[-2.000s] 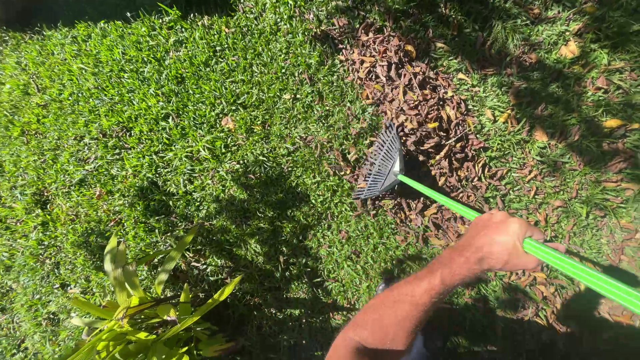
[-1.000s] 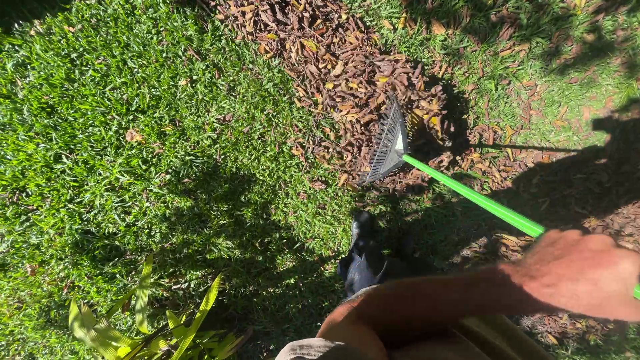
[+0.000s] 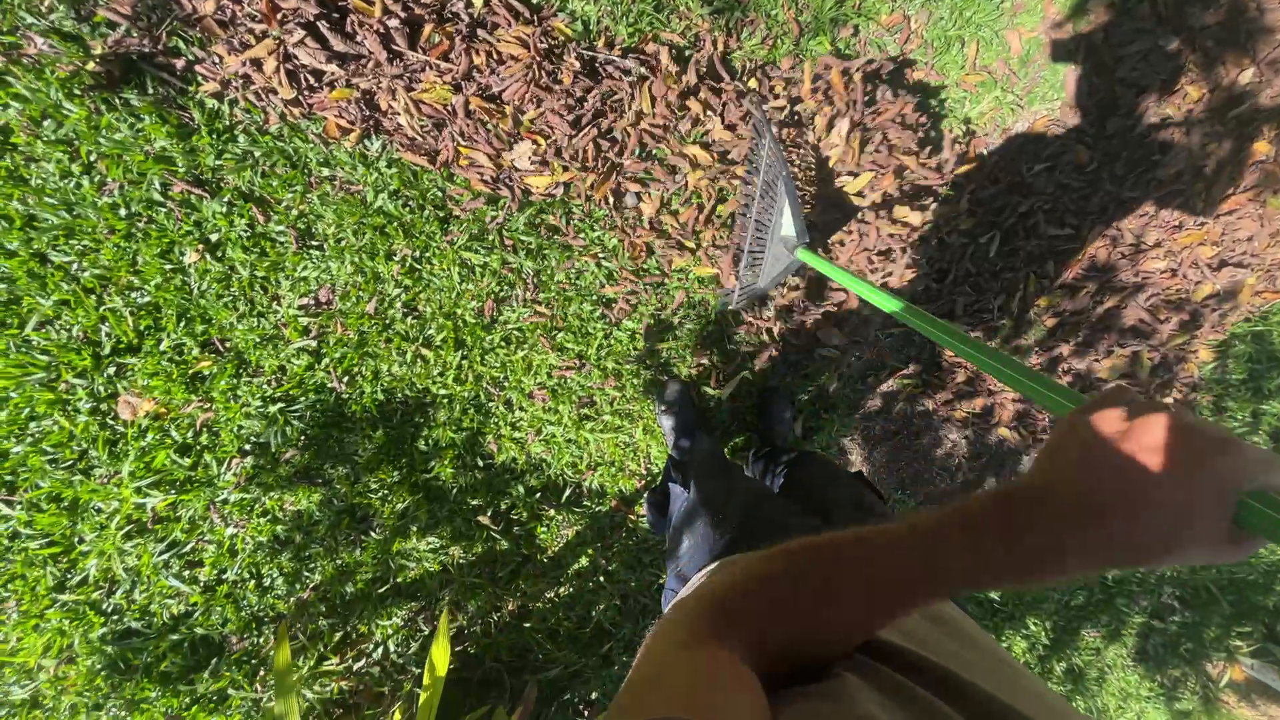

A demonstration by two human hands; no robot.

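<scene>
My left hand is closed around the green handle of a leaf rake, with the forearm reaching across the front of my body. The handle slants up and left to a dark fan-shaped rake head with thin tines. This head stands on edge at the lower border of a spread of dry brown and yellow leaves, and leaves lie on both sides of it. The far end of the handle runs out of view at the right. My right hand is out of view.
Green grass covers the left side. My dark shoe and trouser legs are below the rake head. More leaves lie at the right, partly under shadow. Long plant blades stick up at the bottom edge.
The view has shifted, bringing my legs and more of the leaves into sight. My left hand stays on the handle throughout, and the plant at the lower left is now mostly out of view.
</scene>
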